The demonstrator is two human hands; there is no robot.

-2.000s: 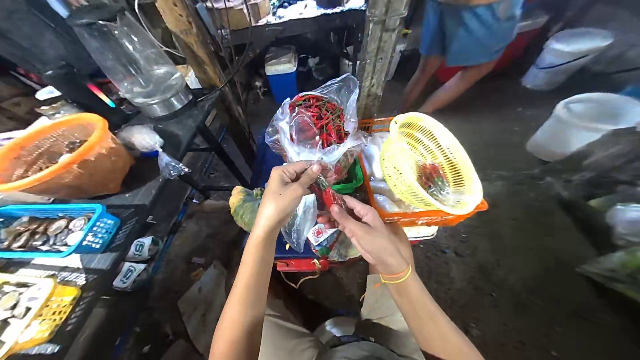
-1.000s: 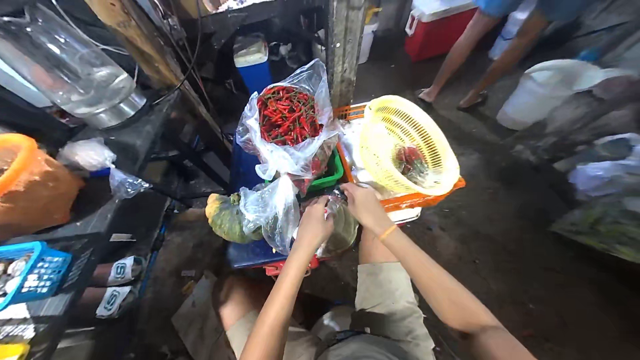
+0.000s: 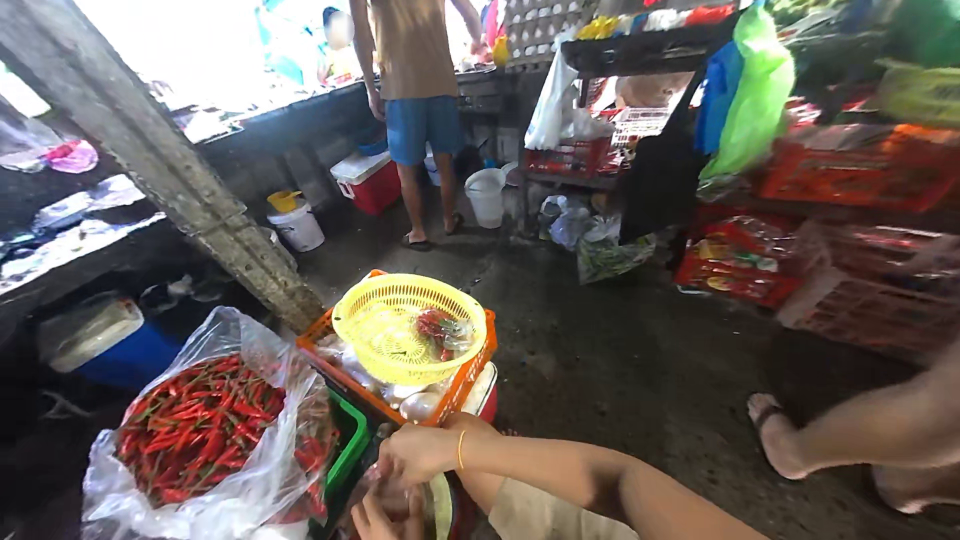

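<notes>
Near the bottom centre, my right hand (image 3: pixel 420 454), with a yellow band at its wrist, pinches a small clear plastic bag (image 3: pixel 391 491). Just below it my left hand (image 3: pixel 386 517), partly cut off by the frame edge, holds the same bag. What the bag contains is hard to make out. To the left, a large open plastic bag is full of red chilies (image 3: pixel 202 427). Beyond my hands, a yellow plastic colander (image 3: pixel 375 337) rests on an orange crate (image 3: pixel 461 397) and contains a small bag of red chilies (image 3: pixel 439 330).
A green tray (image 3: pixel 352 439) lies beside the chili bag. A concrete post (image 3: pixel 202 195) rises behind. A person (image 3: pixel 420 67) stands at the far counter; another person's legs (image 3: pixel 847 420) are at right. A red cooler (image 3: pixel 371 184), white buckets (image 3: pixel 486 196) and red crates (image 3: pixel 855 176) stand around.
The view has swung right and up. One second ago both hands were together in front of the green tray. Another person's legs have come into view at right.
</notes>
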